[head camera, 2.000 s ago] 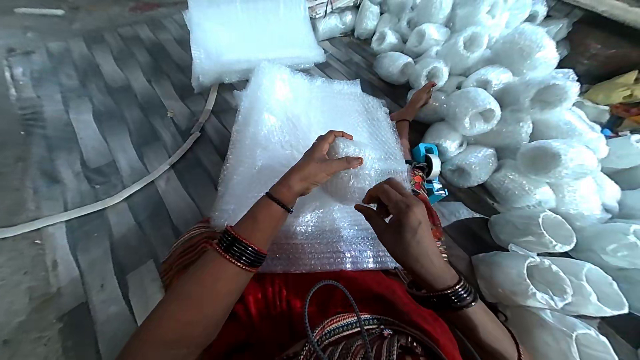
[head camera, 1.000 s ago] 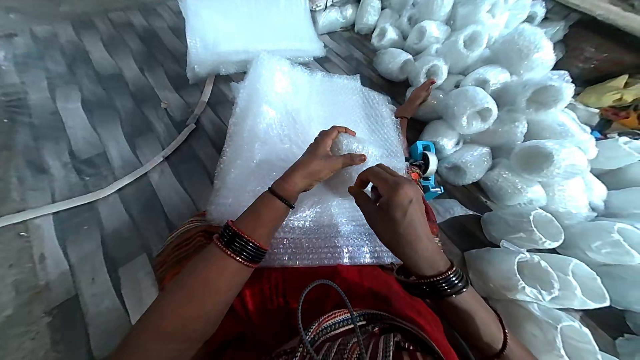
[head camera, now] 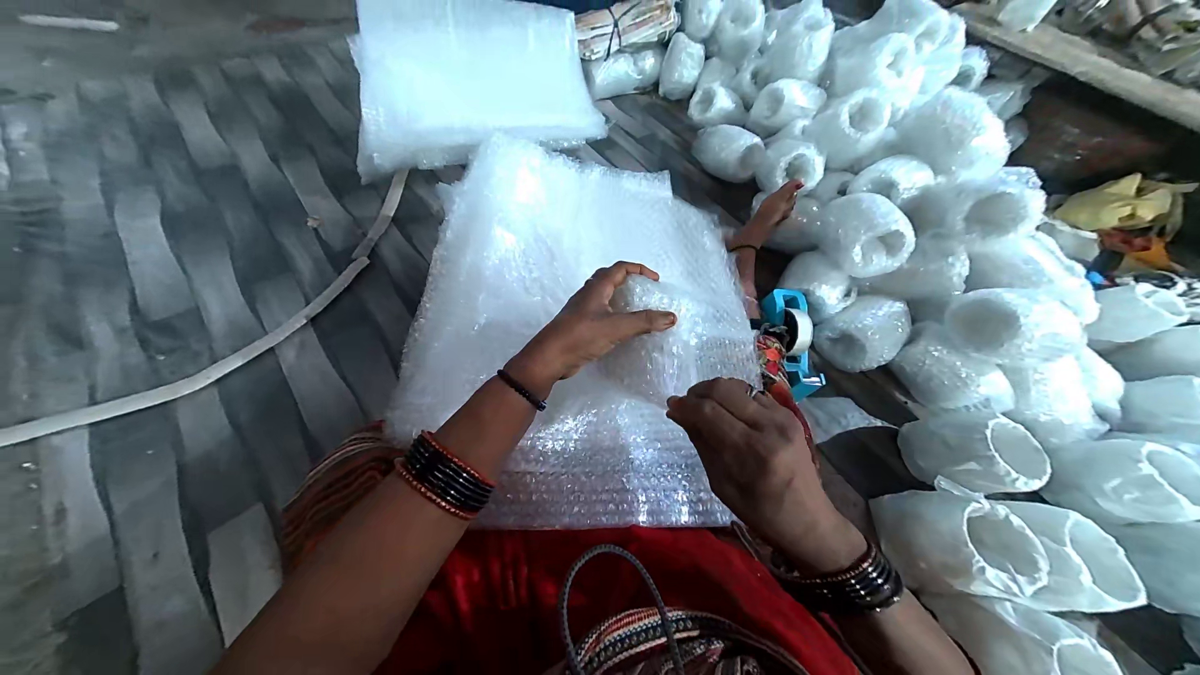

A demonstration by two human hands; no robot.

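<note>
My left hand (head camera: 600, 323) grips the upper end of a bubble-wrapped item (head camera: 656, 361), its thumb and fingers curled around the top. This item rests on a stack of bubble wrap sheets (head camera: 506, 281) across my lap. My right hand (head camera: 741, 436) is at the item's lower right side, fingers bent in and fingertips close to the wrap; whether it pinches the wrap cannot be told. What is inside the wrap is hidden. A blue tape dispenser (head camera: 792, 342) with a roll of clear tape stands right of the sheets.
Many wrapped, hollow-ended items (head camera: 1017, 323) are piled along the right side. Another stack of bubble wrap (head camera: 473, 80) lies ahead on the striped mat (head camera: 234, 244). A pale strip (head camera: 225, 366) curves across the mat. A bare foot (head camera: 773, 211) extends beside the pile.
My right hand has moved down and a little away from my left hand, which keeps its grip near the top of the wrapped item.
</note>
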